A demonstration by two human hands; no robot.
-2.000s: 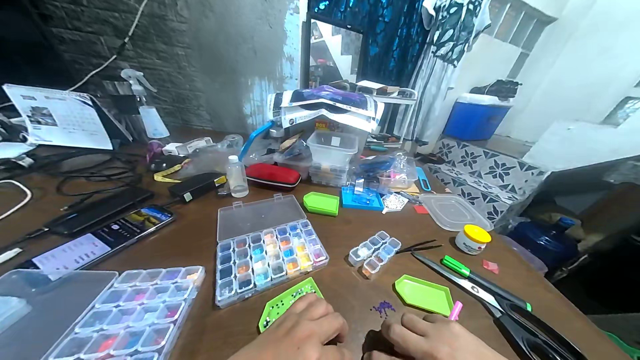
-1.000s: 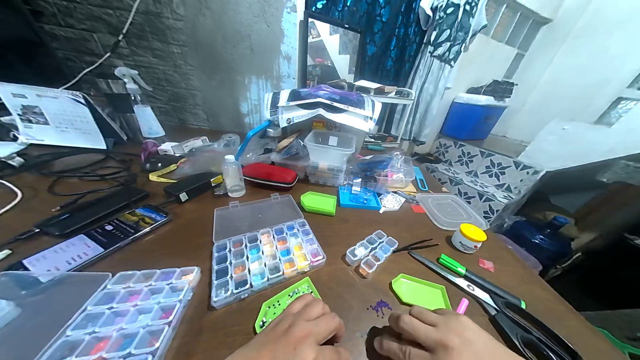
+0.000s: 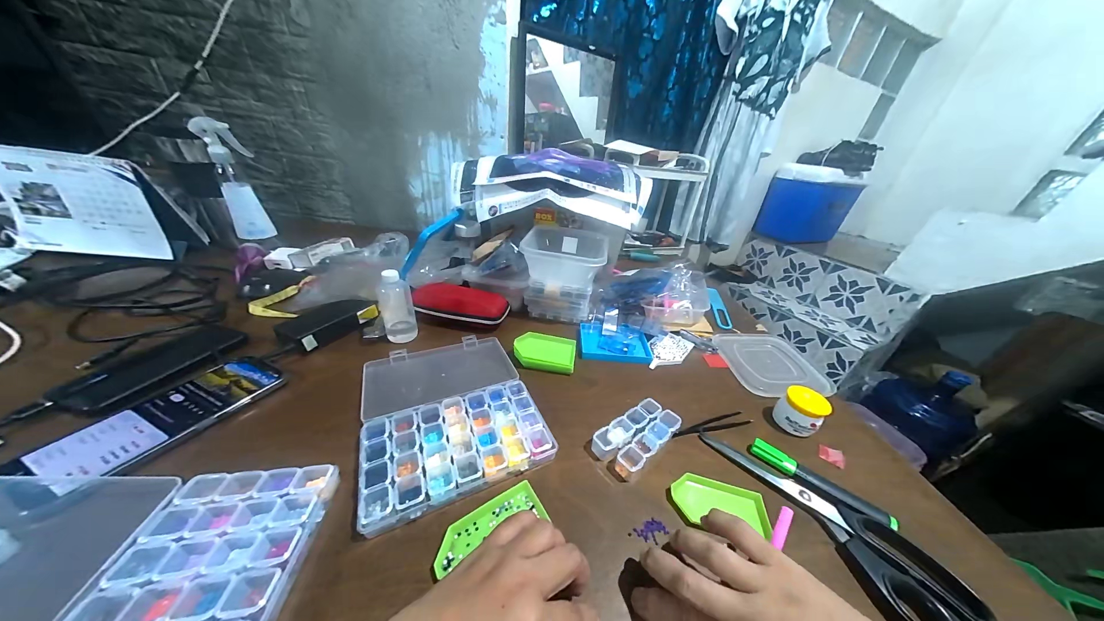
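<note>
My left hand lies over the near right part of a green plastic tray dotted with small dark and pale beads; its fingertips are curled and partly hidden. My right hand rests at the near edge of another green tray, beside a small pile of purple beads on the brown table. A pink stick stands out just past its knuckles. Whether either hand pinches something is not visible. Beyond them are an open compartment box of colored beads and a cluster of small lidded cups.
Large black-handled scissors, a green-capped marker, black tweezers and a yellow-lidded jar lie right. Left are a second bead box and a phone. Behind stand a red case, a bottle and plastic containers.
</note>
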